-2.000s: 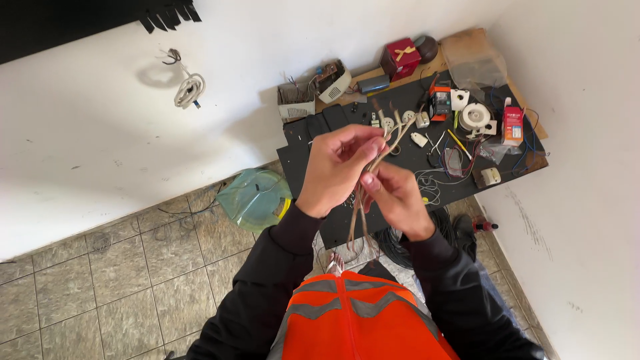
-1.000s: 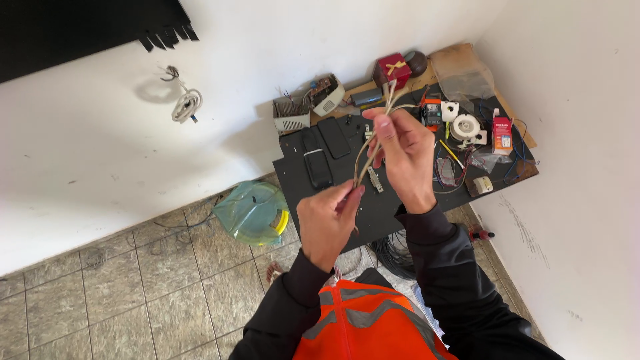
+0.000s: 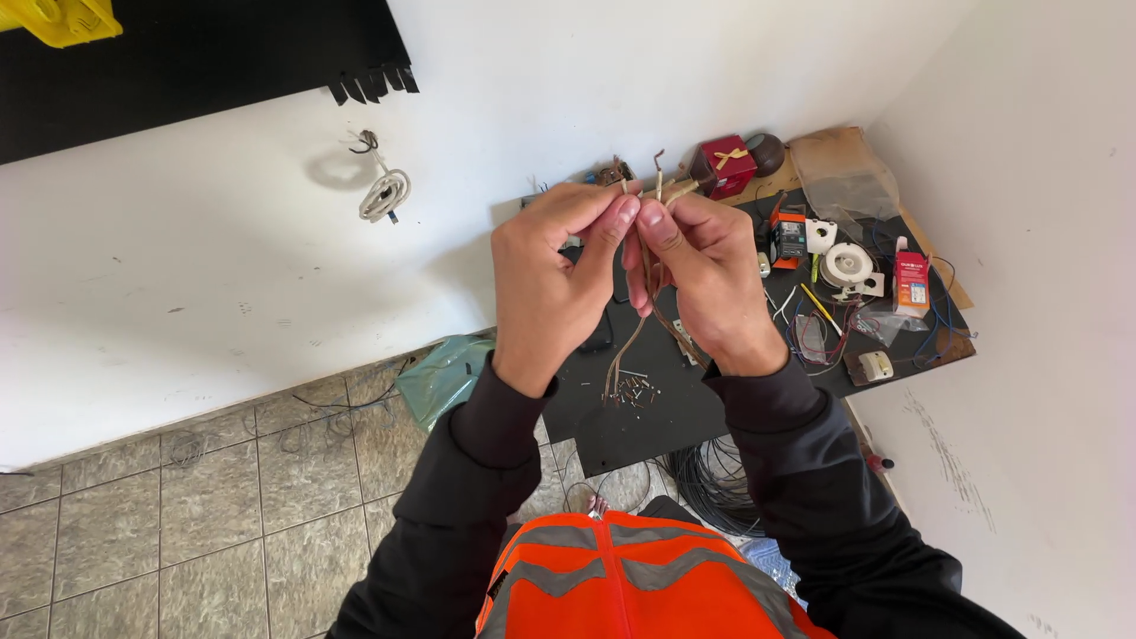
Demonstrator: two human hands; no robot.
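Several thin electrical wires point(image 3: 647, 257) with light insulation and bare copper ends are pinched between my two hands above the black table. My left hand point(image 3: 564, 266) grips a wire end between thumb and index finger. Close beside it, my right hand point(image 3: 706, 266) holds the upper part of the bundle, with stripped ends sticking up past the fingertips. Lower down, the wires hang past my palms. On the tabletop below lie small cut bits of wire and insulation point(image 3: 635, 390).
The black table point(image 3: 612, 439) carries a red gift box point(image 3: 725, 167), a white round fixture point(image 3: 846, 264), a red and white box point(image 3: 911, 282), a yellow pen point(image 3: 821, 309) and a switch point(image 3: 876, 366). A black cable coil point(image 3: 710, 488) and a green plastic bag point(image 3: 444, 377) lie below. A cable point(image 3: 385, 195) hangs from the wall.
My hands were apart along the wires one second ago, the right one higher. Now they are side by side at the wires' upper ends.
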